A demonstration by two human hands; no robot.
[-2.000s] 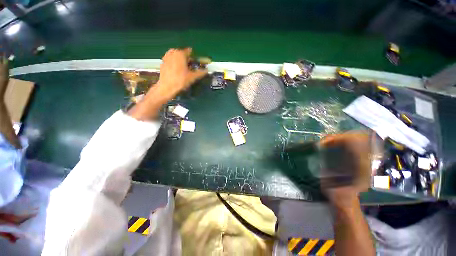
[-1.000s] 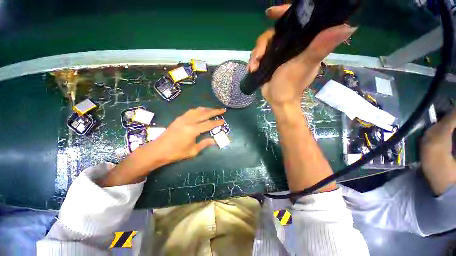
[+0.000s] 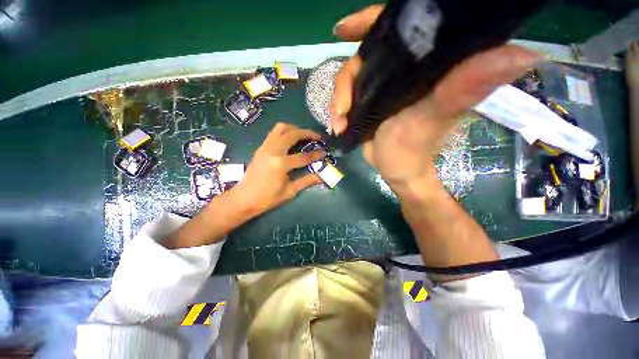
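A watch unit (image 3: 322,165) with its pale battery flap (image 3: 331,175) lies on the bench in front of me. My left hand (image 3: 277,168) has its fingertips on the unit's left and upper side and holds it against the bench. My right hand (image 3: 413,119) is closed around the black electric screwdriver (image 3: 420,63), whose tip end points down at the unit's upper right. Whether the tip touches the unit is hidden. The grey screw dish (image 3: 324,91) lies beyond, partly covered by my right fingers.
Several other watch units (image 3: 133,163) lie at left and upper left. A clear tray (image 3: 522,184) of black units with a white strip (image 3: 536,119) is at right. The black cord (image 3: 448,268) crosses my right forearm. A pale rail (image 3: 175,69) borders the green belt (image 3: 140,35).
My right hand has brought the screwdriver from the screw dish down to the unit. My left fingers have closed onto the unit. The view has shifted slightly.
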